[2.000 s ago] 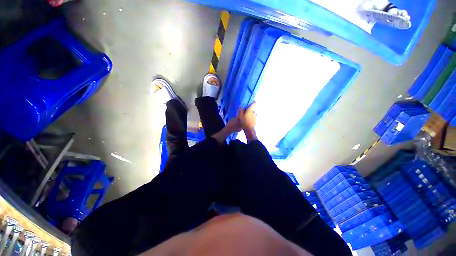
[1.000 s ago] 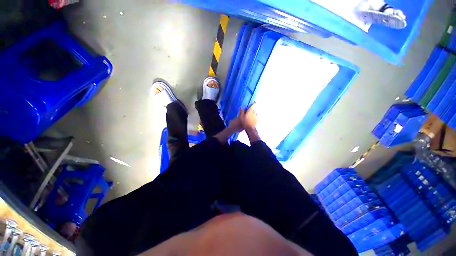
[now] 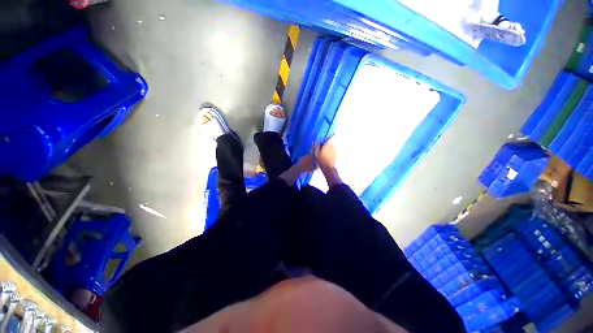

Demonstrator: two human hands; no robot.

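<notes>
My left hand [image 3: 306,162] and my right hand [image 3: 327,155] are together at the left rim of a blue tray. They are small and blurred, so I cannot tell if anything is between them. The blue tray [image 3: 416,144] has a bright white liner [image 3: 383,120] and lies on top of a stack of blue trays. No part shows on its overexposed liner.
A larger blue tray [image 3: 448,57] at the top holds a white-grey part with a dark band [image 3: 497,31]. Blue stools [image 3: 107,88] stand at left. Blue bins [image 3: 455,266] are stacked at right. Yellow-black tape [image 3: 283,71] marks the floor. Parts [image 3: 29,317] line a tan bench edge bottom left.
The view has shifted slightly. My hands stay together at the same tray rim, with no clear change in their hold.
</notes>
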